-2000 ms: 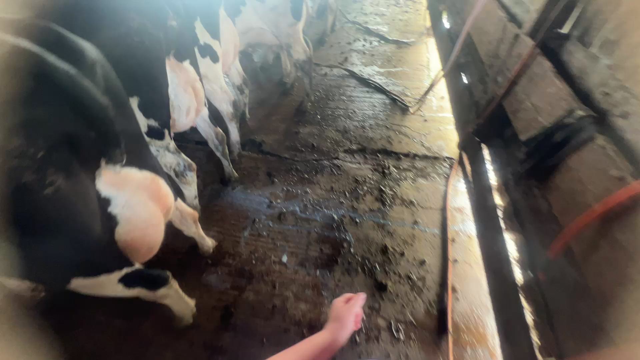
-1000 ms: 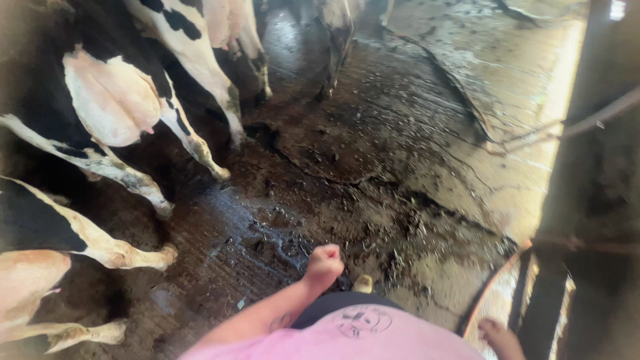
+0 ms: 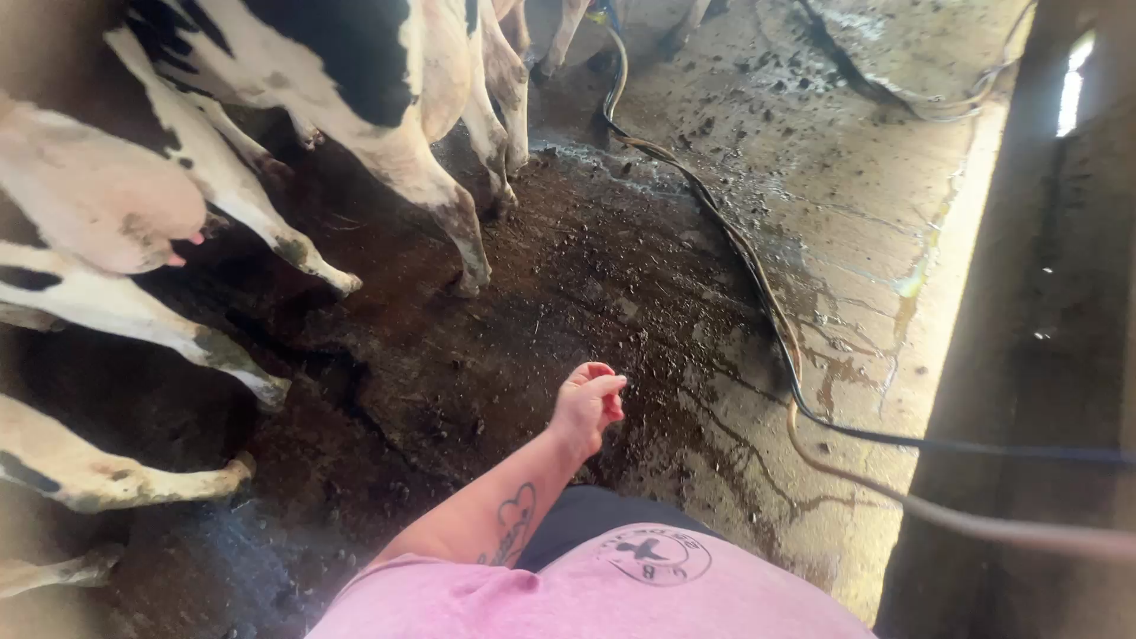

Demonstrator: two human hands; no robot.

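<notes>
My left hand [image 3: 590,408] is in front of my body, above the wet, dirty concrete floor, with its fingers curled in and nothing visible in them. It touches no object. My right hand is out of the frame. To the left stand black-and-white cows; the nearest udder [image 3: 98,191] hangs at the left edge, and a cow's hind leg [image 3: 457,222] stands beyond my left hand. To the right of the hand, a dark hose and a light hose [image 3: 741,244] run twisted together along the floor.
The hoses part near a dark beam [image 3: 1021,355] on the right and cross in front of it. Another hose [image 3: 950,111] lies farther off at the upper right. Dirt clumps and wet patches cover the concrete floor [image 3: 674,355]. Several cow legs line the left side.
The view has moved along the row of cows, and the twisted hoses are now close by. My right hand, seen at the lower right one second ago, has left the frame.
</notes>
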